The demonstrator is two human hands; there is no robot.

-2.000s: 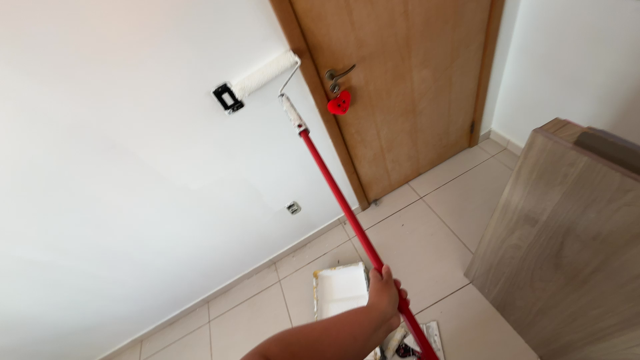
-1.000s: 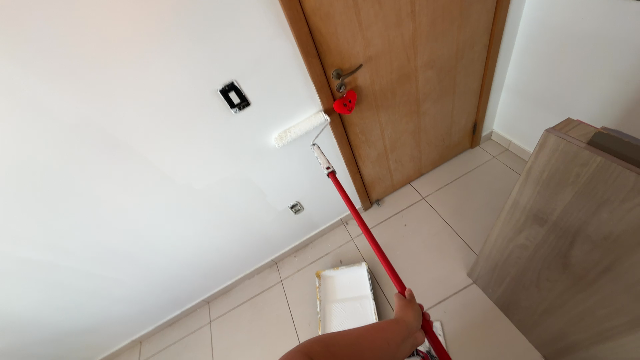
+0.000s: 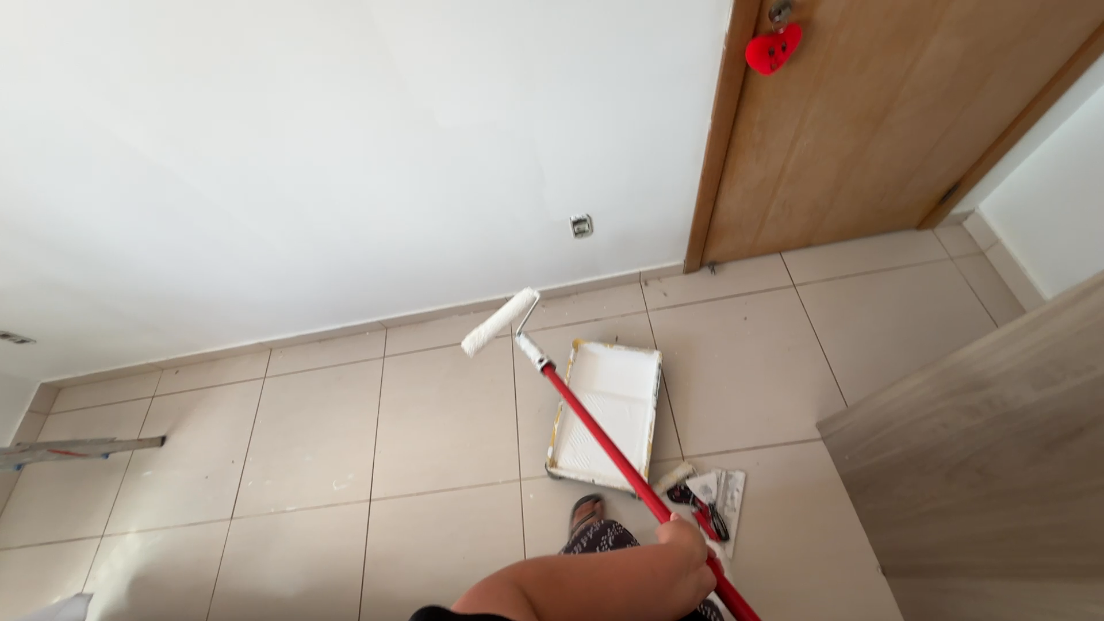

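A red extension pole [image 3: 604, 435] runs up from the bottom edge, with my left hand [image 3: 687, 552] closed around it at lower right. At its far end a white paint roller [image 3: 499, 322] is held above the floor tiles, near the baseboard and apart from the wall [image 3: 345, 155]. Below and right of the roller, a paint tray [image 3: 608, 405] with white paint lies on the floor; the pole crosses over its lower right part. My right hand is out of view.
Tools and a small roller [image 3: 674, 477] lie by the tray, near a sandaled foot [image 3: 586, 511]. A wooden door [image 3: 862, 112] with a red heart [image 3: 774, 49] is at upper right, a wood-look panel [image 3: 975, 448] at right, an uncovered outlet box [image 3: 581, 226] low on the wall, a metal ladder leg [image 3: 86, 447] at left.
The roller has moved down the wall from beside the black switch box, past the door's edge, and is now off the wall near the tray. The view has tilted down.
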